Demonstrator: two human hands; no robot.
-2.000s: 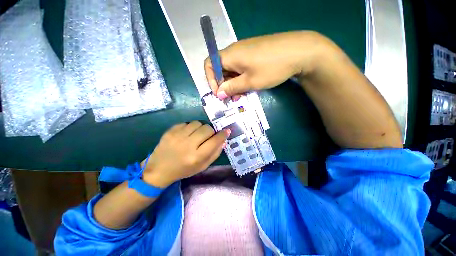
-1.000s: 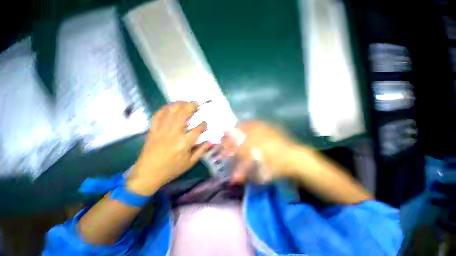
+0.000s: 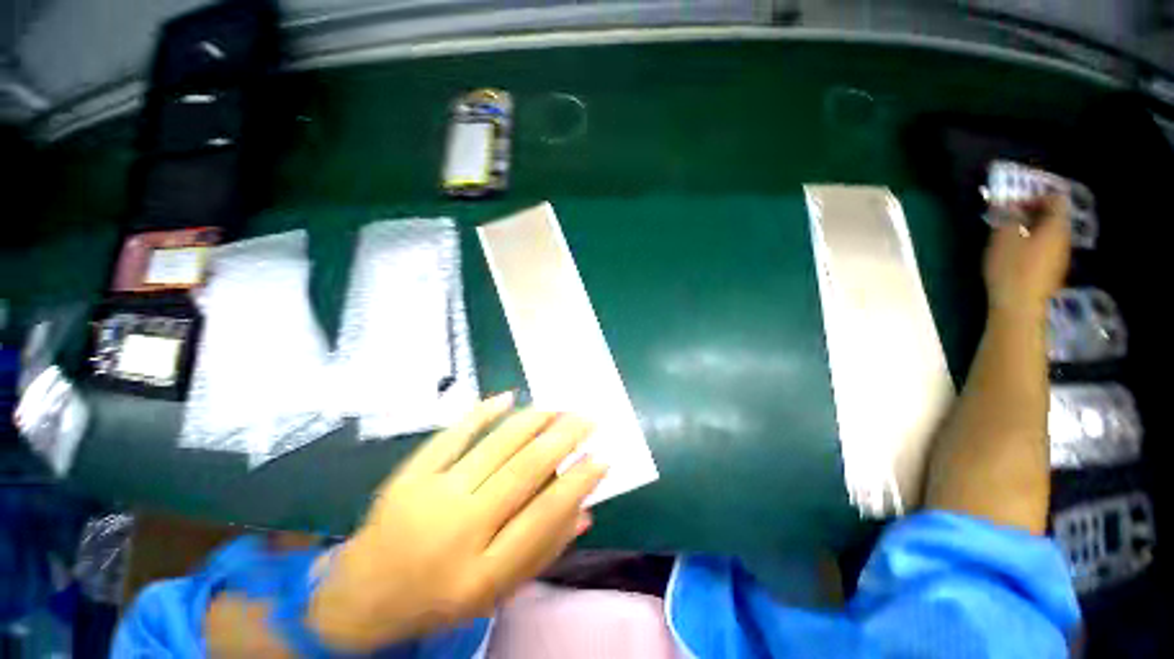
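My left hand lies palm down, fingers extended, over the lower left edge of a long beige-grey adhesive sheet. It holds nothing that I can see. My right hand is stretched out to the far right over a black compartment tray. Its fingers are on a silver-white phone middle frame in the tray's top slot and grip it; the fingertips are blurred. Tweezers cannot be made out. More silver frames lie in the slots below.
Bubble wrap bags lie left of the sheet. Spare adhesive sheets lie at the right. A phone frame with board lies at the back. A black tray at the left holds an orange-red frame and a silver one.
The view has tilted up and shows more of the bench. My right hand has moved from the front centre to the right tray. The frame and tweezers no longer show over the central sheet.
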